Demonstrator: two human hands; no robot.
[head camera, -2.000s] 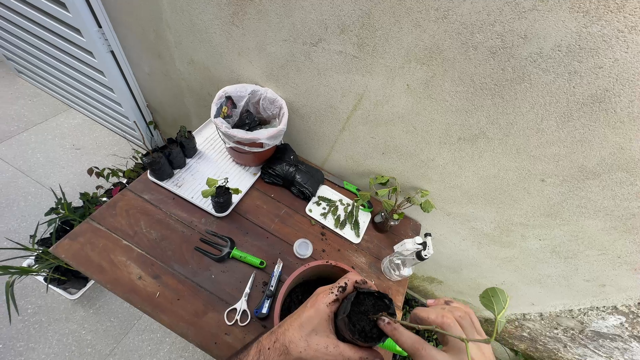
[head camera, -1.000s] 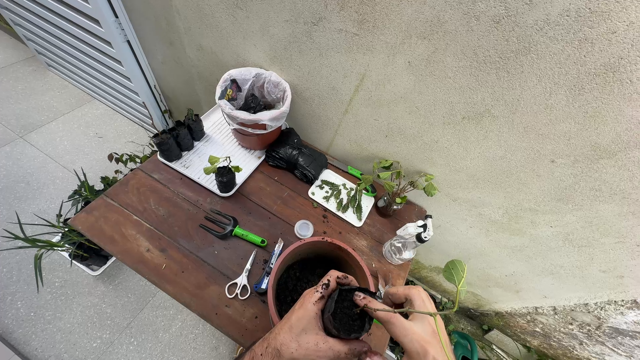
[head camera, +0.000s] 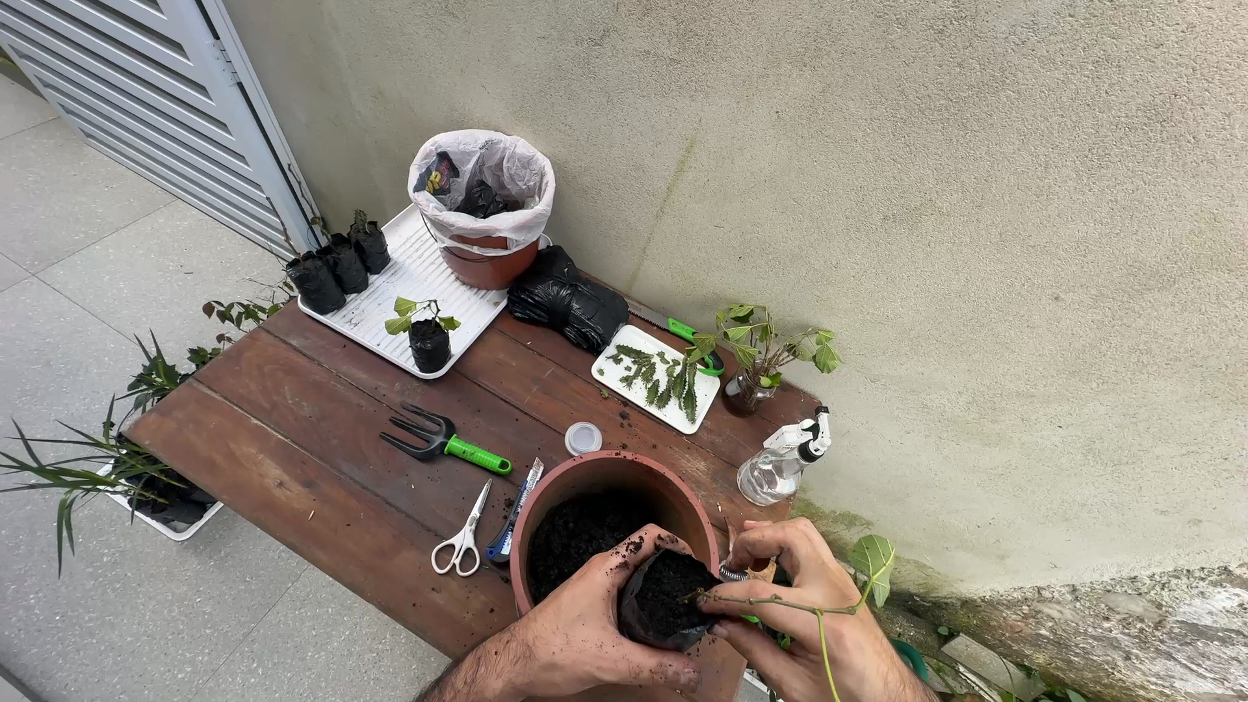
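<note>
My left hand (head camera: 595, 619) is wrapped around a small black plastic seedling bag (head camera: 661, 600) full of dark soil, over the near rim of a terracotta-coloured pot (head camera: 692, 507). My right hand (head camera: 804, 604) holds a thin leafy cutting (head camera: 829, 610) between its fingers, the stem's end at the soil surface. Whether the end is in the soil is hard to tell. Dark soil (head camera: 585, 526) partly fills the pot. Soil crumbs cling to my left thumb and fingers.
Left of the pot lie white scissors (head camera: 463, 541), a blue utility knife (head camera: 512, 517) and a hand fork (head camera: 444, 439). Beyond are a white tray (head camera: 380, 346), a lined bucket (head camera: 487, 258), a small tray of cuttings (head camera: 648, 380), a jar of cuttings (head camera: 749, 390) and a spray bottle (head camera: 780, 463).
My right hand's fingers have shifted along the cutting beside the soil-filled bag. My left hand still holds the bag. The view has shifted somewhat.
</note>
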